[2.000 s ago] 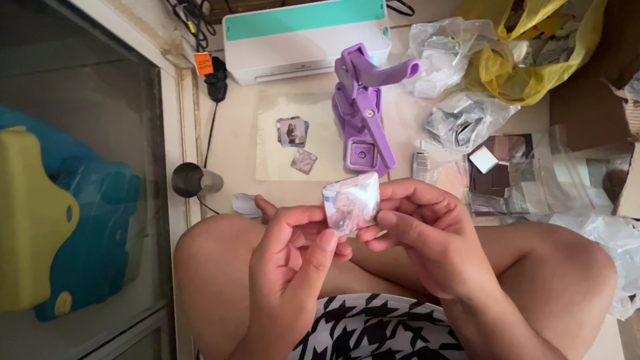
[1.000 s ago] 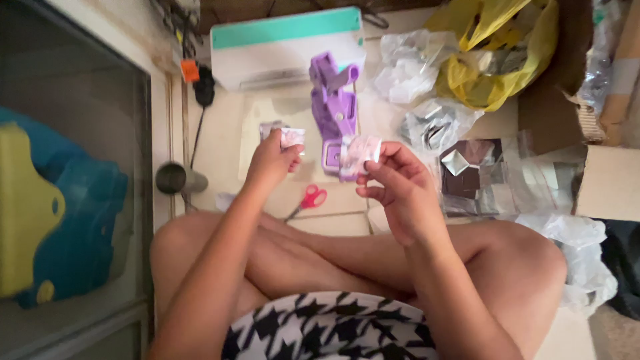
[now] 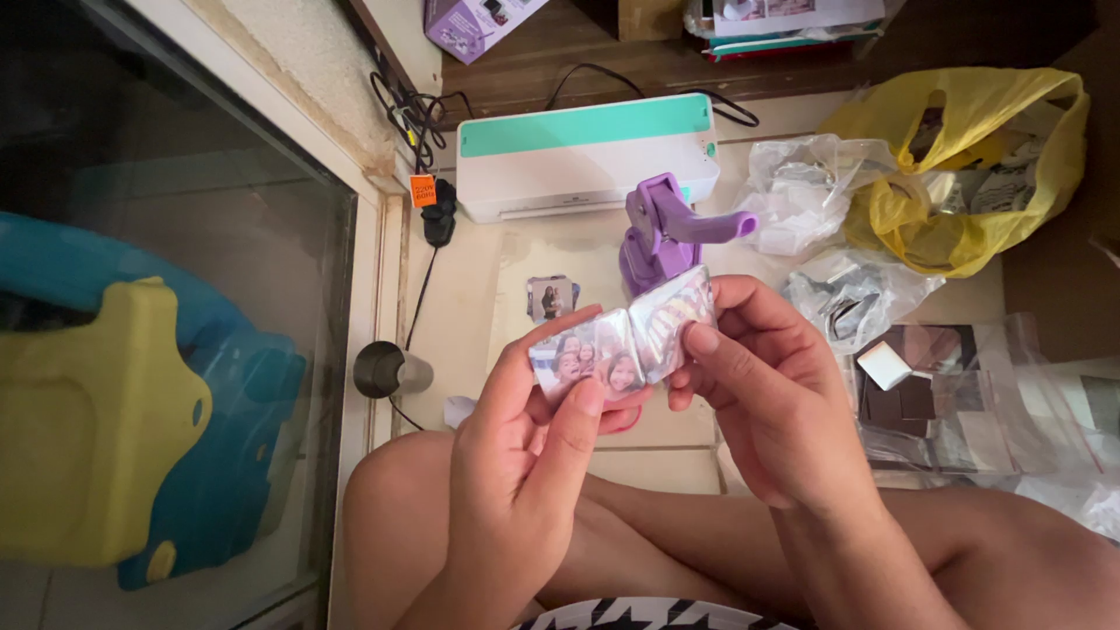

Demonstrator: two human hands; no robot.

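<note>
My left hand (image 3: 534, 464) grips a square, glossy photo piece (image 3: 588, 357) between thumb and fingers. In my right hand (image 3: 770, 385) is a second shiny square photo piece (image 3: 672, 322), its surface glaring. The two pieces touch or nearly touch along their edges. Just beyond them stands a purple hand press (image 3: 661, 232) with a lever handle, its base partly hidden by the right piece. A small stack of cut photos (image 3: 553, 298) lies on the pale sheet behind my left hand. Red scissor handles (image 3: 623, 420) show partly beneath my hands.
Behind the press sits a white and green laminator-like machine (image 3: 586, 157). A metal cup (image 3: 392, 369) lies at left beside a cable and glass door. To the right are clear plastic bags (image 3: 809, 197), a yellow bag (image 3: 962, 175), and dark square pieces (image 3: 901, 402) with a white one.
One second ago my hands were apart, each holding a piece; now they have come together with the pieces side by side. The red scissors, then in plain view, are now mostly covered.
</note>
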